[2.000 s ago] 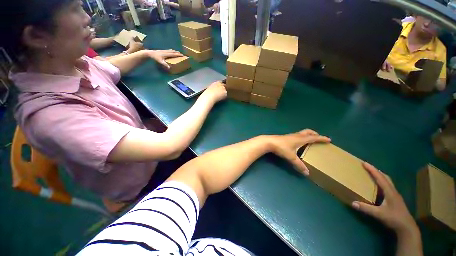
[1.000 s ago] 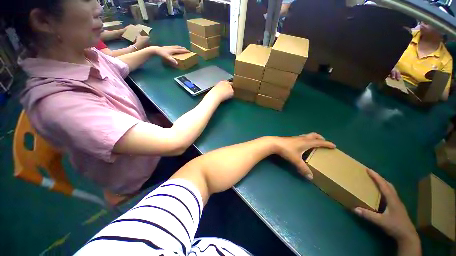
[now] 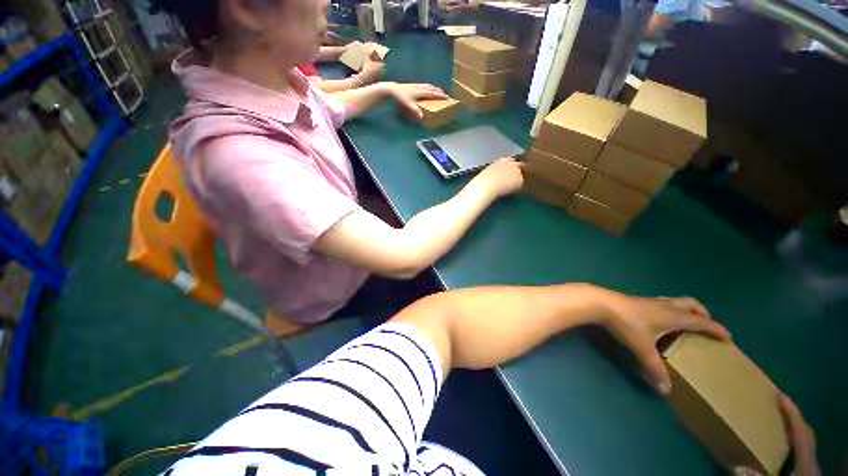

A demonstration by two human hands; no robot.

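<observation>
A closed brown cardboard carton lies on the green bench at the lower right. My left hand holds its far left end, thumb on the near side and fingers over the far corner. My right hand is at the carton's other end, partly cut off by the bottom edge; only some fingers and the thumb tip show. The carton's right end is partly hidden by this hand.
Brown carton stacks stand ahead beside a pale post. A neighbouring worker in pink sits to the left, one hand by the stacks, the other on a small carton. A bench scale lies between. Blue crate at lower left.
The view has turned left, so everything sits further right in the picture, and my right hand is now partly cut off. Both hands keep their hold on the carton.
</observation>
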